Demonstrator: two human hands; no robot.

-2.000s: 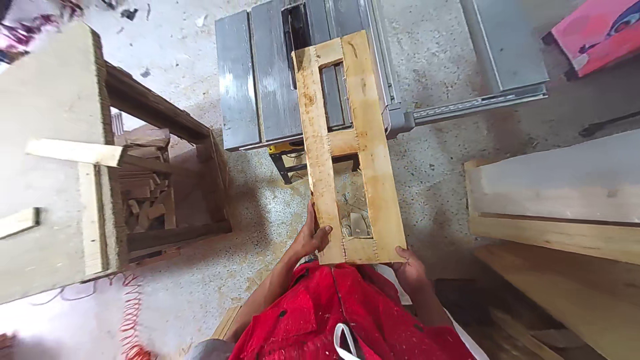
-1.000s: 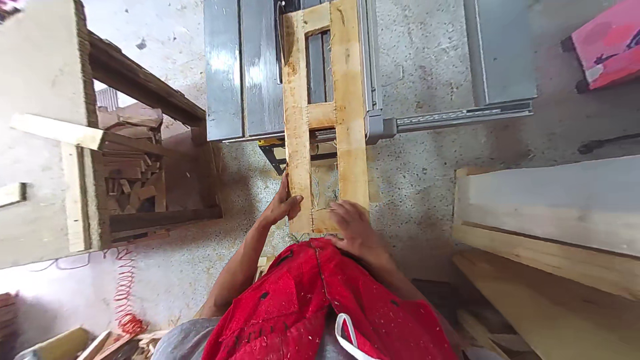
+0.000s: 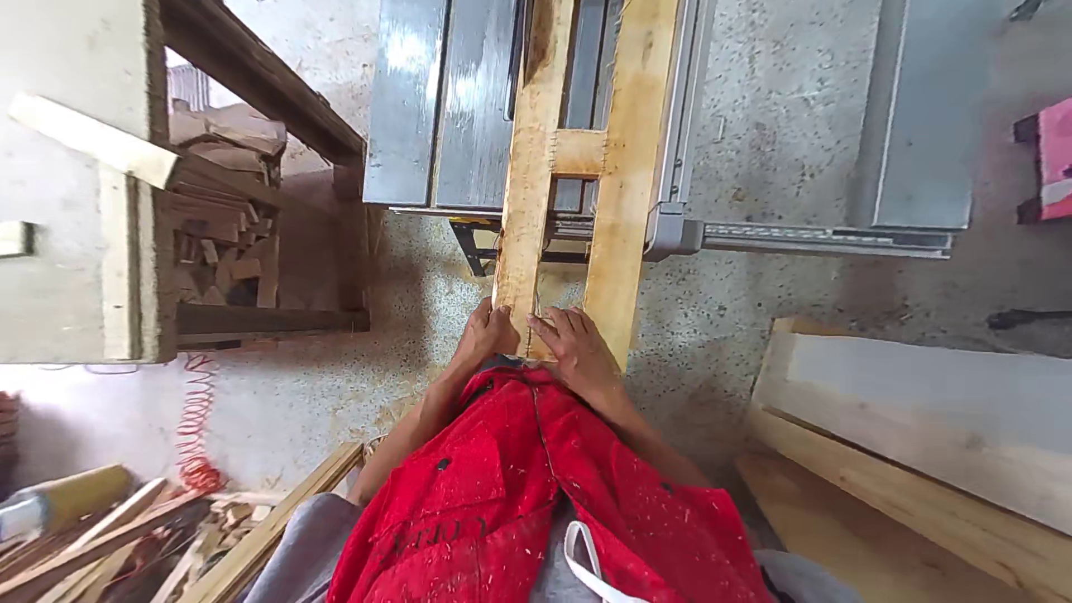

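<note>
A wooden frame (image 3: pixel 628 209) of two long boards joined by crosspieces lies lengthwise over a table saw (image 3: pixel 477 109), beside its metal rip fence (image 3: pixel 687 109). The frame's near end overhangs the saw and reaches my waist. My left hand (image 3: pixel 488 331) grips the outer edge of the left board near that end, thumb on top. My right hand (image 3: pixel 574 339) rests on the near crosspiece, between the two boards, its fingers over the wood. The far end of the frame is cut off by the top of the view.
A wooden workbench (image 3: pixel 67 276) with offcuts on its shelf stands at the left. Scrap wood (image 3: pixel 109 536) lies at lower left near a coiled red hose (image 3: pixel 197 419). The saw's guide rail (image 3: pixel 821 239) extends right. Boards (image 3: pixel 904 477) lean at lower right.
My right hand has moved from the frame's right corner inward to the near crosspiece. The frame has gone farther forward over the saw table. My left hand still holds the left board.
</note>
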